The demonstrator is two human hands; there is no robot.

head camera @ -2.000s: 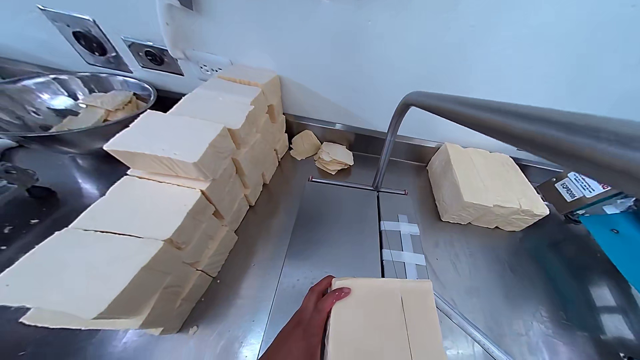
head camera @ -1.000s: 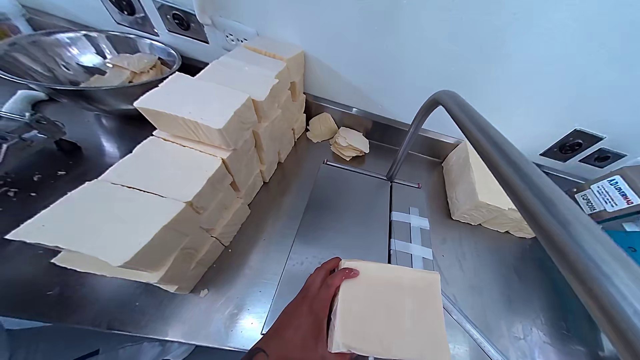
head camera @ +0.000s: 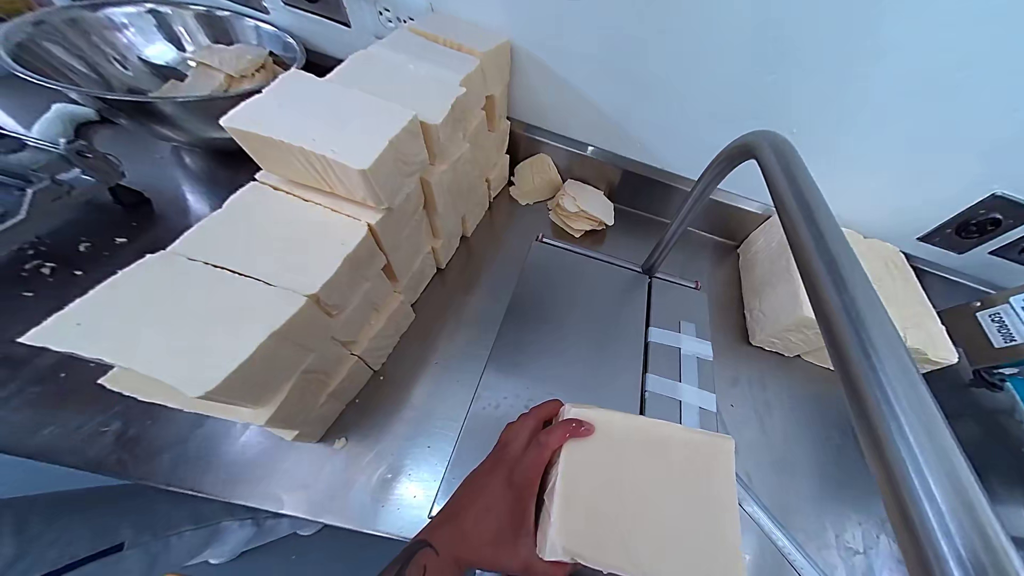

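Note:
A pale yellow block (head camera: 644, 492), of butter or cheese, is at the lower middle. My left hand (head camera: 520, 488) grips its left side, thumb over the upper left corner of the face toward me; the other fingers are partly hidden. My right hand is not in view. Just beyond the block lies a flat steel plate (head camera: 572, 320) with a dark slot and strips of white tape (head camera: 680, 344). A bent steel tube (head camera: 800, 232) rises from a thin crossbar at its far end and arches to the right. At left stand stacked pale blocks (head camera: 184, 320) in several layers.
Thin offcuts (head camera: 582, 206) lie by the steel backsplash. More offcuts fill part of a steel bowl (head camera: 152, 120) at upper left. Large blocks (head camera: 772, 296) stand behind the tube at right, near a cardboard box (head camera: 988, 328). Wall outlets (head camera: 980, 227) are at right; crumbs dot the left counter.
The held block has been tilted, and its broad face now shows toward me. The line seen across it two seconds ago no longer shows. The view has swung somewhat.

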